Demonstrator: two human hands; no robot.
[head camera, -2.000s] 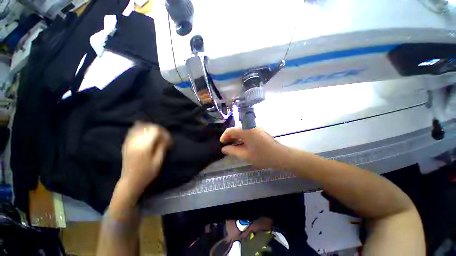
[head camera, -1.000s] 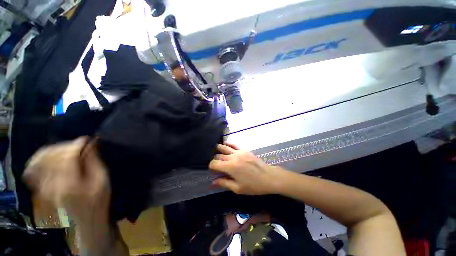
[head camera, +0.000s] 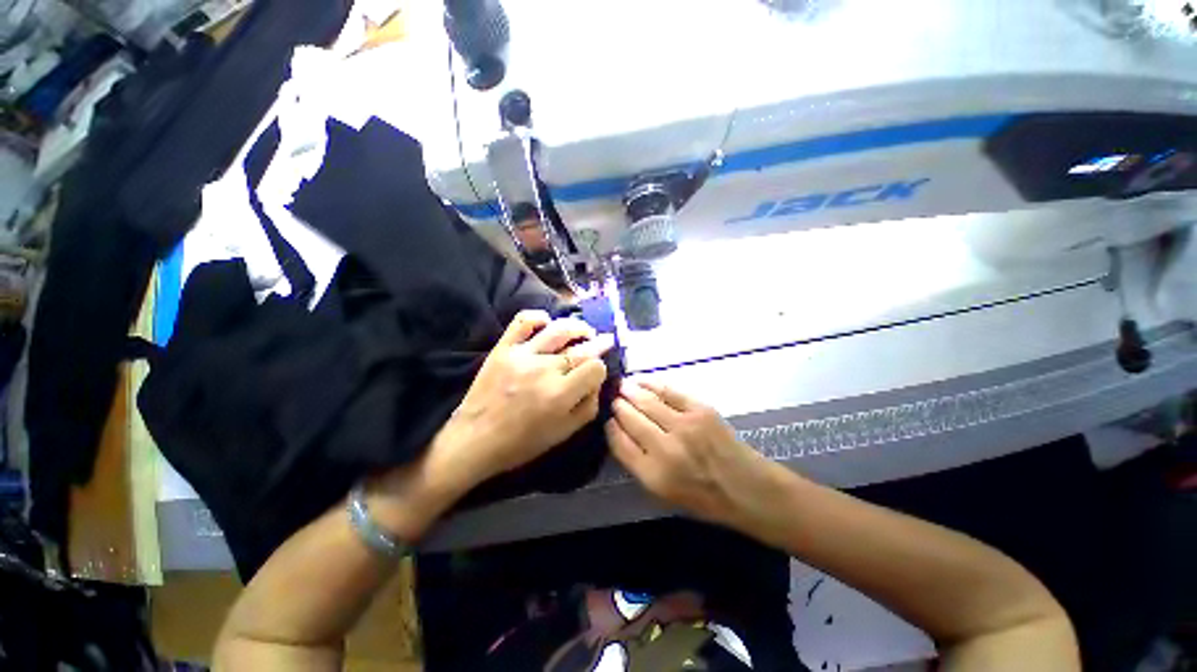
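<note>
The black garment piece (head camera: 341, 381) lies bunched on the machine table, left of and below the needle area. My left hand (head camera: 532, 394) presses on the cloth with fingertips just below the presser foot area and wears a bracelet. My right hand (head camera: 676, 444) holds the cloth's right edge between its fingertips, close beside my left hand. The needle area (head camera: 597, 282) is brightly lit, with a small purple-blue patch below it. The foot itself is hard to make out.
The white machine head (head camera: 840, 158) with a blue stripe spans the top right. A ruler strip (head camera: 840, 431) runs along the front edge. A black cloth pile (head camera: 99, 289) hangs at far left. A tan box (head camera: 282, 617) shows below the table. A black-tipped lever (head camera: 1132, 347) is at right.
My left hand has moved from the far left of the cloth to the needle area. My right hand has shifted slightly right. The black cloth is spread farther left, with more white showing behind it.
</note>
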